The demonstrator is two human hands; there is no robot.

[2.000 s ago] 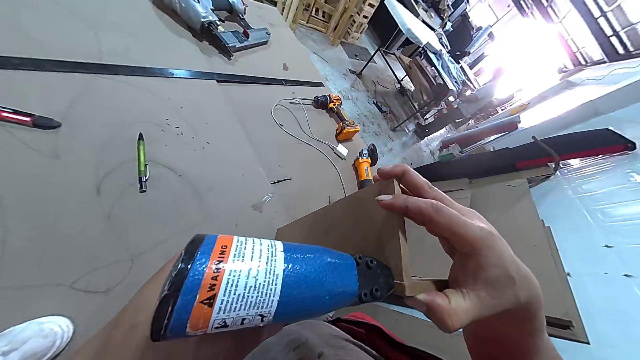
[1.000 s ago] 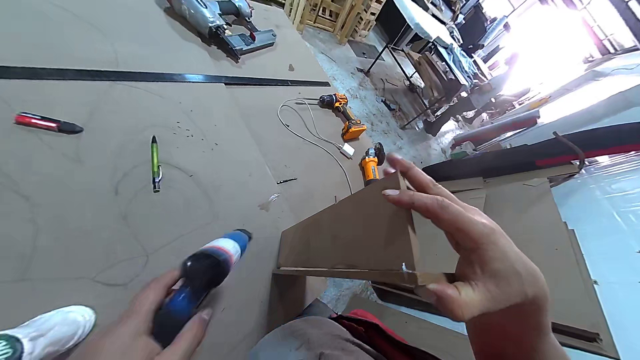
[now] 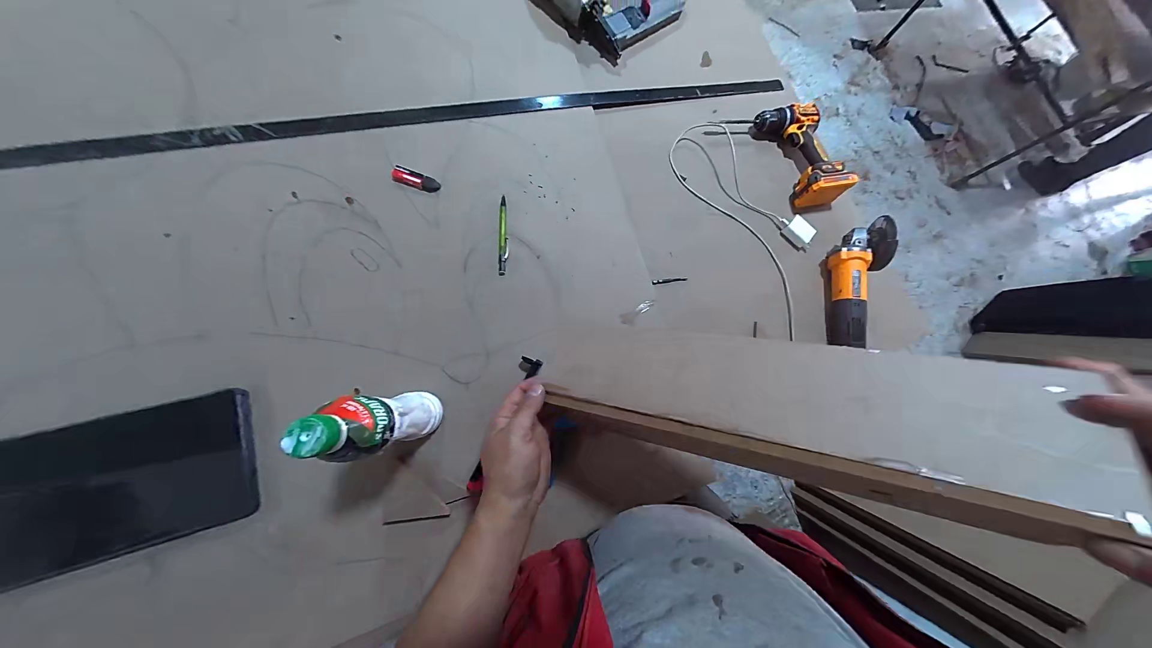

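A long brown board assembly (image 3: 810, 405) with a thick front edge and spots of whitish glue spans the space before my body. My left hand (image 3: 517, 441) grips its left end, thumb on top. My right hand (image 3: 1116, 405) is at its right end, partly cut off by the frame's edge, fingers above and below the board. Just beyond my left hand, a small black tool part (image 3: 531, 365) shows; the rest is hidden by the hand and board. A glue bottle (image 3: 360, 425) with a green end and a white end stands left of my left hand.
A green pen (image 3: 503, 236), a red marker (image 3: 416, 179) and a black metal strip (image 3: 387, 118) lie on the worktable. An orange drill (image 3: 807, 155), a white cable (image 3: 720, 200) and an angle grinder (image 3: 850, 283) are near its right edge. A black panel (image 3: 126, 486) lies at left.
My left hand has let go of the blue tool and now holds the board's left end. The board has turned and shows its long side. The view has shifted left.
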